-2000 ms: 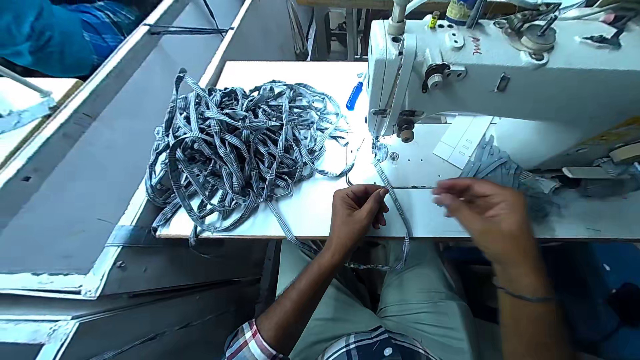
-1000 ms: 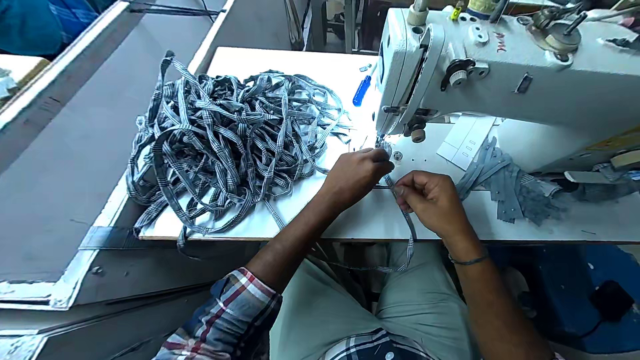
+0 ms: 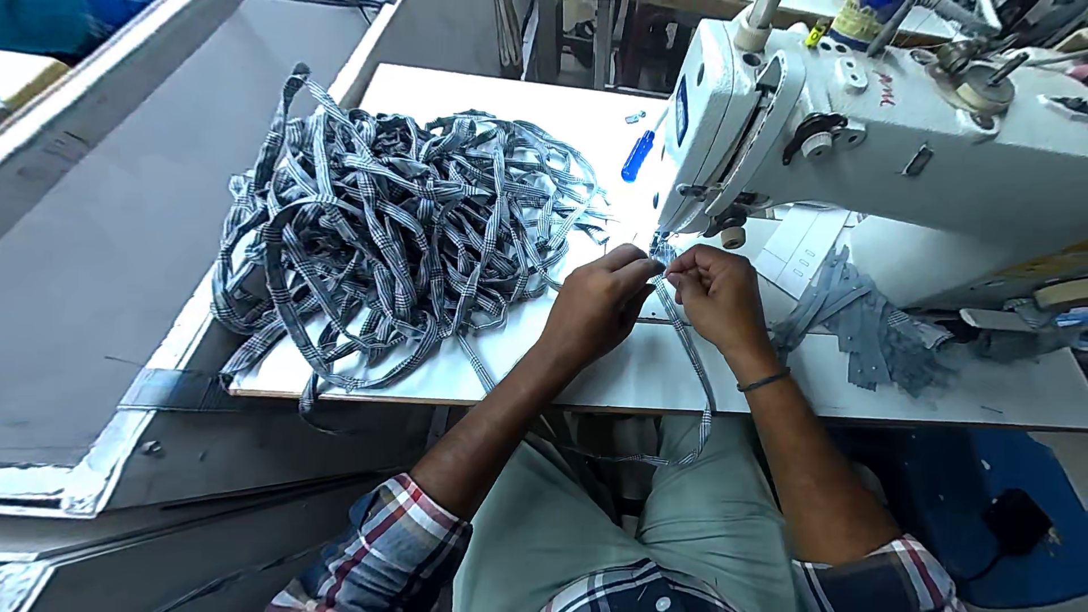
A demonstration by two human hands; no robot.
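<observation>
A white sewing machine (image 3: 850,144) stands at the right, its needle and presser foot (image 3: 660,242) just beyond my fingertips. A narrow checked fabric strip (image 3: 687,348) runs from the presser foot down past the table edge and loops over my lap. My left hand (image 3: 605,297) is left of the strip, thumb and fingers pinched close to it. On the other side my right hand (image 3: 714,293) has its fingertips pinched at the strip by the foot. Whether each hand grips the strip or a thread is too small to tell. A tangled pile of checked strips (image 3: 408,229) lies left.
A blue-handled screwdriver (image 3: 637,156) lies between pile and machine. Grey fabric scraps (image 3: 875,323) and a marked white card (image 3: 801,246) are right of the needle. A grey board with a white frame (image 3: 178,187) stands at the left.
My right hand, apart from the strip two seconds ago, has come left and up to the presser foot. My left hand has also moved up close to the foot. The view has shifted somewhat.
</observation>
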